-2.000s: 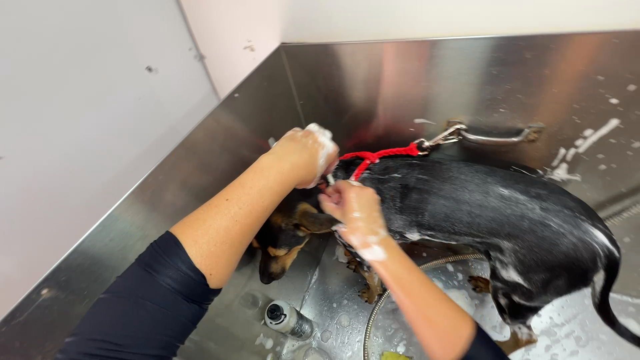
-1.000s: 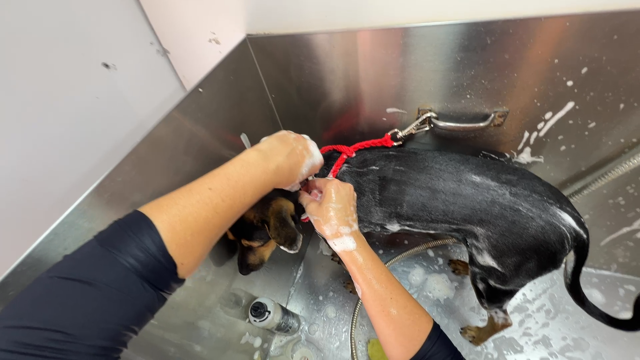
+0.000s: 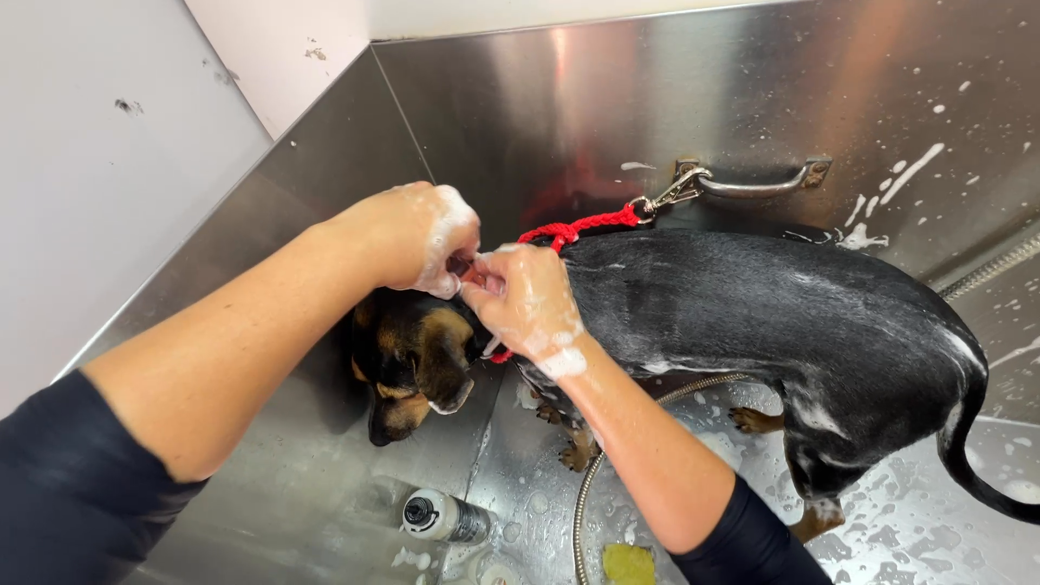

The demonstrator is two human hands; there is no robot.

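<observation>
A wet black-and-tan dog [image 3: 756, 301] stands in a stainless steel tub, head low at the left, lather on its back and hind leg. Both hands meet at its neck, just behind the head. Soapy foam covers the back of my left hand [image 3: 418, 236], whose fingers are curled. My right hand [image 3: 528, 296] is bent with fingertips against the left's, also foamy. Something small and reddish shows between them; whether it is a collar part or fingers I cannot tell. A red braided rope lead [image 3: 593, 223] loops the neck and clips by a metal snap hook [image 3: 678, 191] to a wall handle [image 3: 760, 188].
A bottle with a black cap [image 3: 447, 517] stands on the tub floor below the dog's head. A flexible metal shower hose [image 3: 581, 512] curves under the dog. Near it lies a yellow-green sponge-like piece [image 3: 628, 564]. Foam streaks mark the steel back wall [image 3: 617, 97].
Both hands stay together at the dog's neck. More of the dog's head shows below my left hand than two seconds ago.
</observation>
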